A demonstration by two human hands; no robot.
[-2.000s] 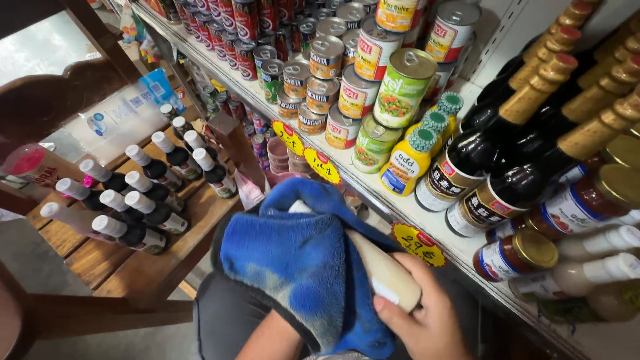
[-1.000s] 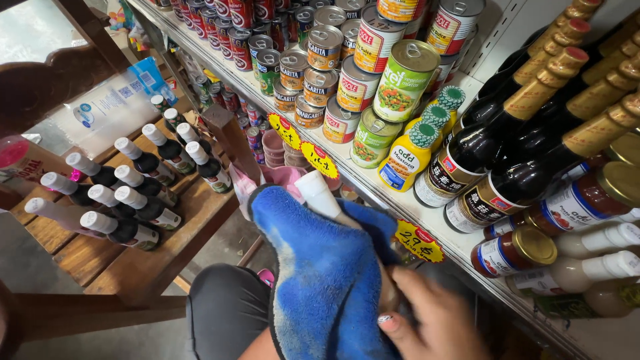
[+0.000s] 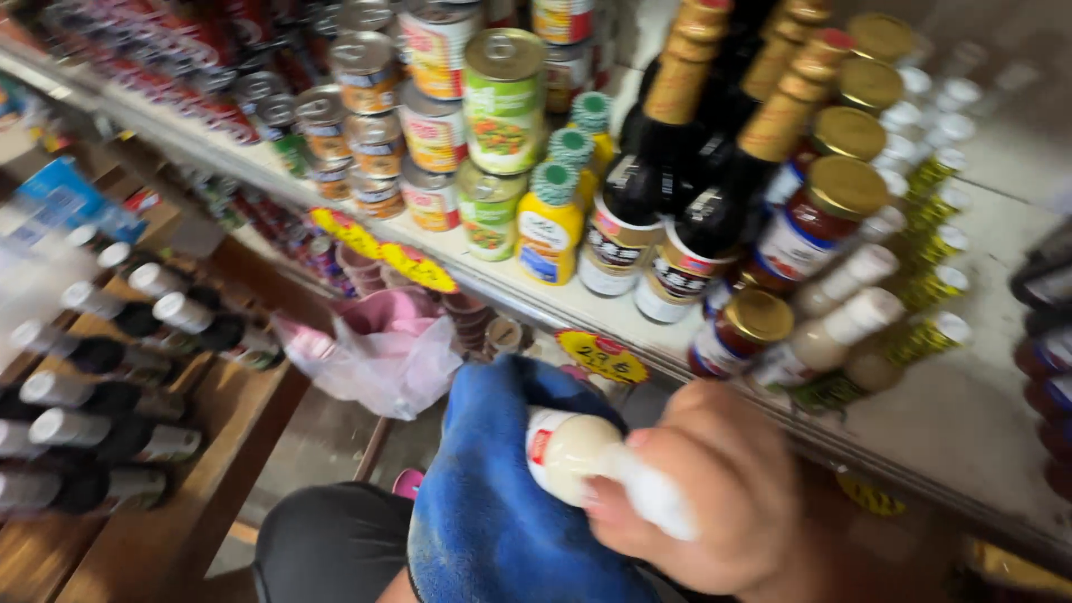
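A bottle of cream-coloured sauce [image 3: 578, 456] with a white cap lies partly wrapped in a blue cloth [image 3: 486, 502]. My right hand [image 3: 712, 494], blurred, grips the bottle at its neck and cap. Beneath the cloth is my left hand, its fingers hidden; only a bit of wrist [image 3: 398, 588] shows at the bottom edge. The cloth covers the bottle's lower part.
A shelf [image 3: 536, 293] holds stacked cans [image 3: 502, 100], yellow squeeze bottles [image 3: 548, 230], gold-necked dark bottles [image 3: 691, 243], red sauce jars [image 3: 741, 331] and similar cream sauce bottles [image 3: 837, 331]. White-capped dark bottles [image 3: 201, 322] stand on a wooden bench [image 3: 209, 469] at left. A pink plastic bag [image 3: 385, 343] hangs between.
The bottle has turned, so its cap now points towards the lower right. My right hand has moved from the bottle's lower end to its neck. The view has shifted right.
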